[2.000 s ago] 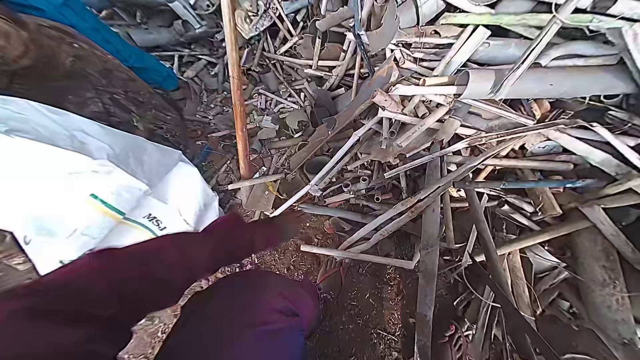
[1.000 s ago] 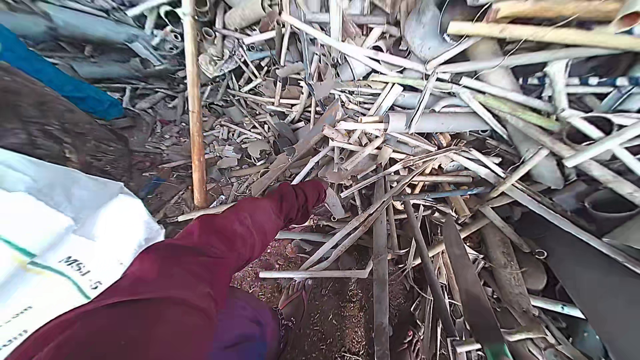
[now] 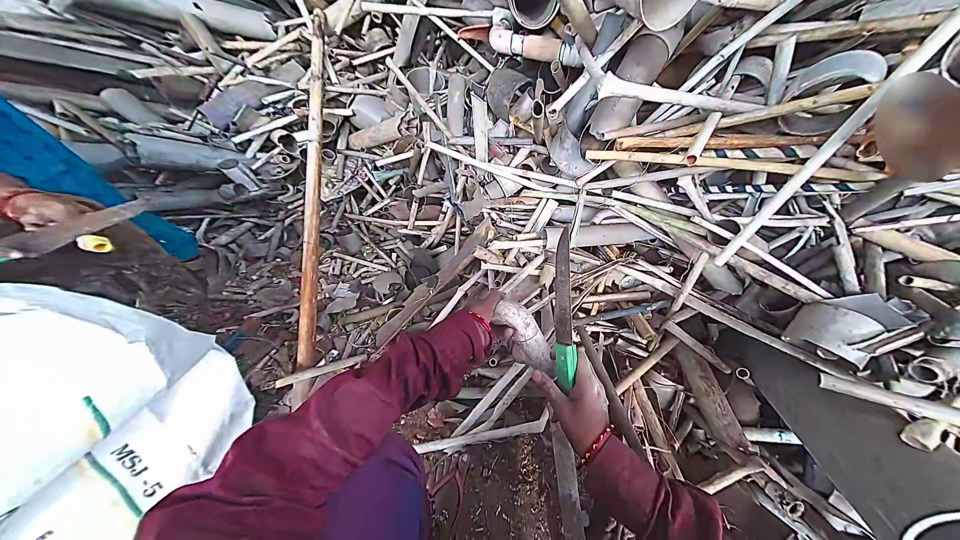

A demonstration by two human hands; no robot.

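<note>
A curved grey-white pipe elbow (image 3: 523, 336) lies between my two hands, above a heap of scrap pipes (image 3: 450, 225). My left hand (image 3: 489, 311) grips its upper left end, a red band at the wrist. In my right hand (image 3: 581, 405) is a knife with a green handle (image 3: 566, 366), its long, dark, worn blade (image 3: 562, 289) pointing up and away from me. The right fingertips reach to the lower end of the elbow. Part of each hand's grip is hidden.
A wooden pole (image 3: 311, 195) stands left of centre. A white woven sack (image 3: 112, 405) bearing print fills the lower left. Beyond it, another person's hand (image 3: 52, 210) holds a blade beside blue cloth. At the lower right lies a dark flat sheet (image 3: 825, 420); long strips cross the heap.
My right hand has come into view with the green-handled knife. The pipe elbow now shows in my left hand, which was reaching into the heap before. The view takes in more of the heap.
</note>
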